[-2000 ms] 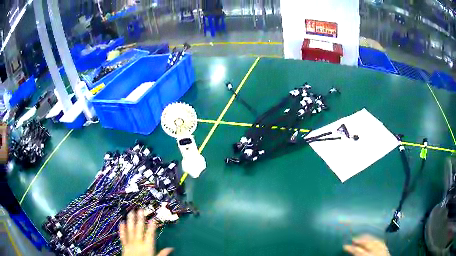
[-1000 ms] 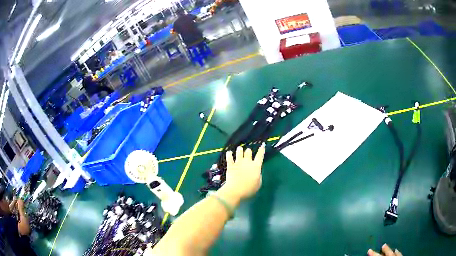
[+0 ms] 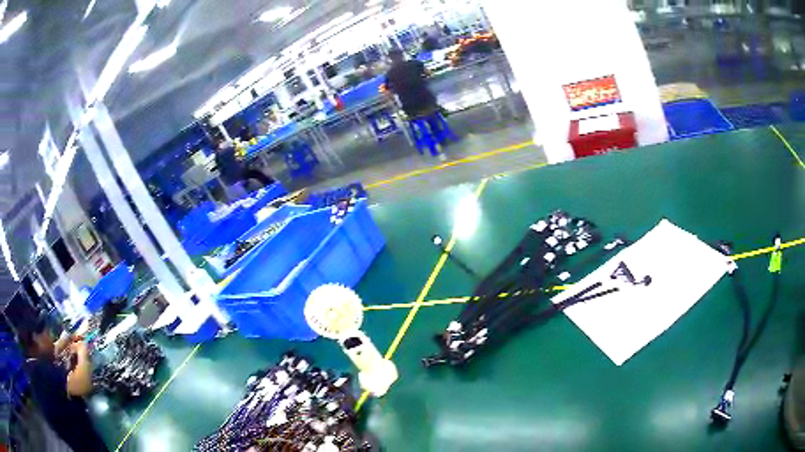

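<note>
Neither of my hands shows in the head view now. The black harness bundle (image 3: 505,290) lies on the green bench, with white connector ends at its far and near ends. The untaped harness pile (image 3: 287,410), multicoloured wires with white connectors, lies at the lower left, cut off by the bottom edge. The drawing sheet (image 3: 622,322) lies right of the bundle with a black cable on it. The sample harness (image 3: 744,340) lies at the right near a green tag (image 3: 775,259).
A white handheld fan (image 3: 353,340) lies between pile and bundle. A blue parts bin (image 3: 304,275) stands behind it. A person (image 3: 57,384) works at the far left beside another harness pile (image 3: 128,364). A grey rounded object (image 3: 795,402) is cut off at right.
My left hand came over the black bundle, then left the picture. My right hand also left at the bottom. The view has tilted and shifted; the bundle still lies on the bench.
</note>
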